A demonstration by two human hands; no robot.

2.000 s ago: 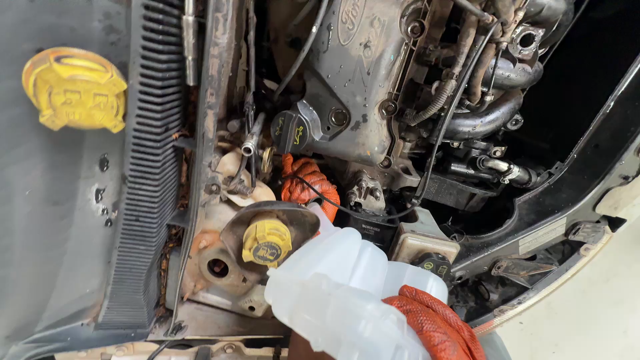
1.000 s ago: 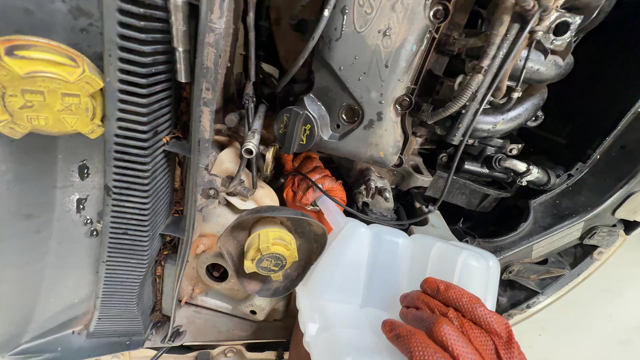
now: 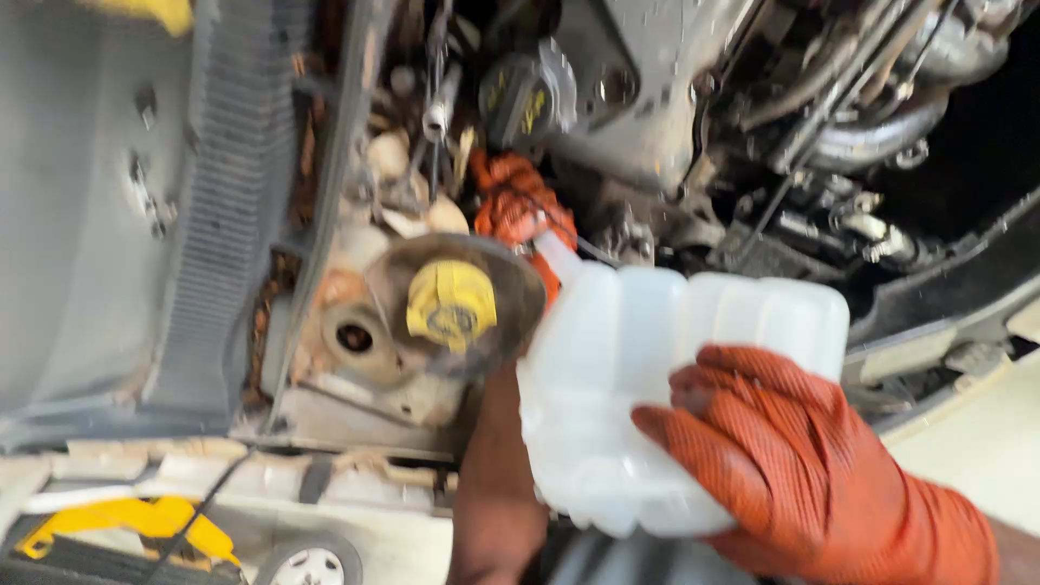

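Observation:
A translucent white plastic tank, like a coolant reservoir, is tilted over the engine bay. My right hand, in an orange textured glove, grips its lower right side. From its upper left corner a short spout reaches my left hand. That hand, gloved the same way, is curled low among the engine parts; whether its fingers close on the spout or a hose is not clear. A thin black hose crosses it. Left of the tank, a yellow cap sits in a dark round surround. The frame is blurred.
A black oil filler cap and grey engine cover lie above my left hand. Metal pipes are at upper right. The ribbed cowl runs down the left. A yellow object and a wheel show below.
The tank has swung from a slanting pose to show its broad side, and my right hand has shifted along it. My left hand stays low by the spout. The view has moved closer.

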